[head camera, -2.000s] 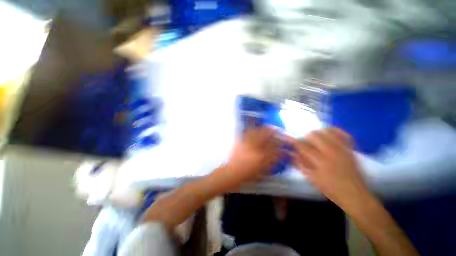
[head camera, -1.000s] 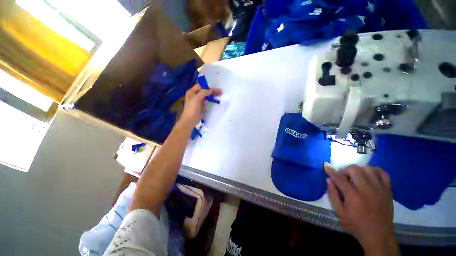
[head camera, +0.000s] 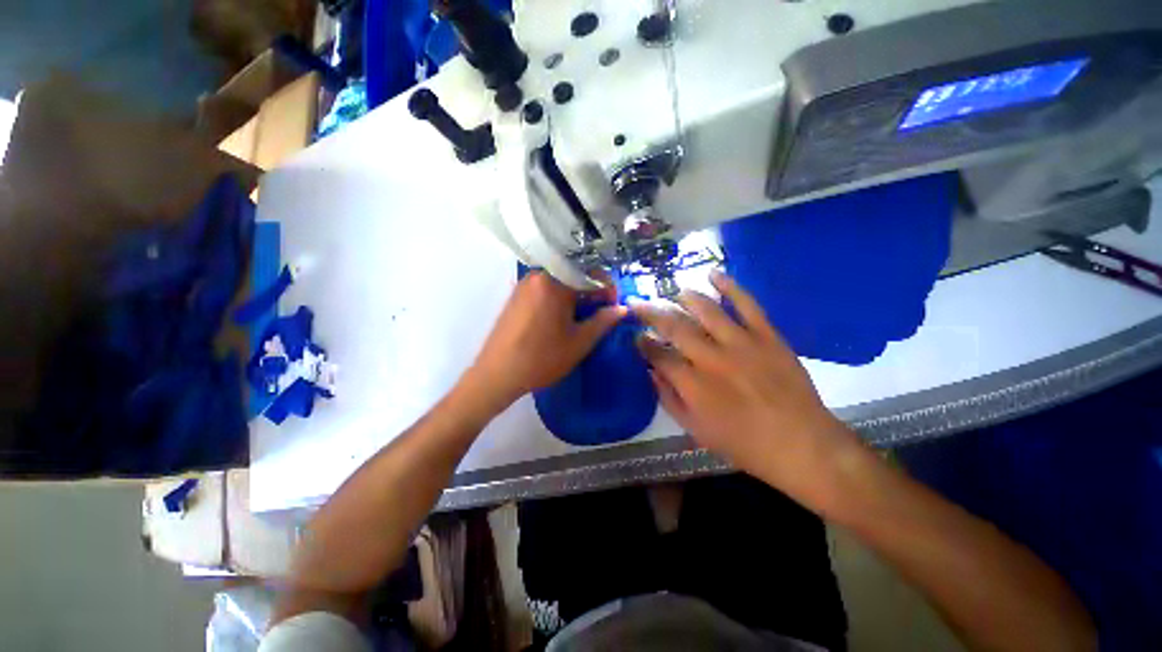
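A blue cut piece (head camera: 596, 392) with a rounded end lies on the white table under the needle area of the sewing machine (head camera: 726, 108). My left hand (head camera: 545, 334) is on its left part, with thumb and fingertips pinched together at the presser foot (head camera: 656, 255). My right hand (head camera: 739, 376) lies on its right edge, fingers spread and fingertips near the lit foot. A small light-blue bit shows between the fingertips. The hands hide much of the piece, and no lettering shows. A stack of blue panels (head camera: 835, 274) lies under the machine arm.
Small blue and white scraps (head camera: 291, 369) lie at the table's left. A cardboard box (head camera: 77, 140) with dark blue pieces (head camera: 172, 318) stands beyond. A dark red and black tool (head camera: 1109, 261) lies right of the stack. The ruler edge (head camera: 561, 478) runs along the front. The control panel (head camera: 994, 96) is lit.
My left hand has come from the scraps at the table's left to the blue piece at the needle. My right hand has moved closer to the presser foot. The camera view has shifted right.
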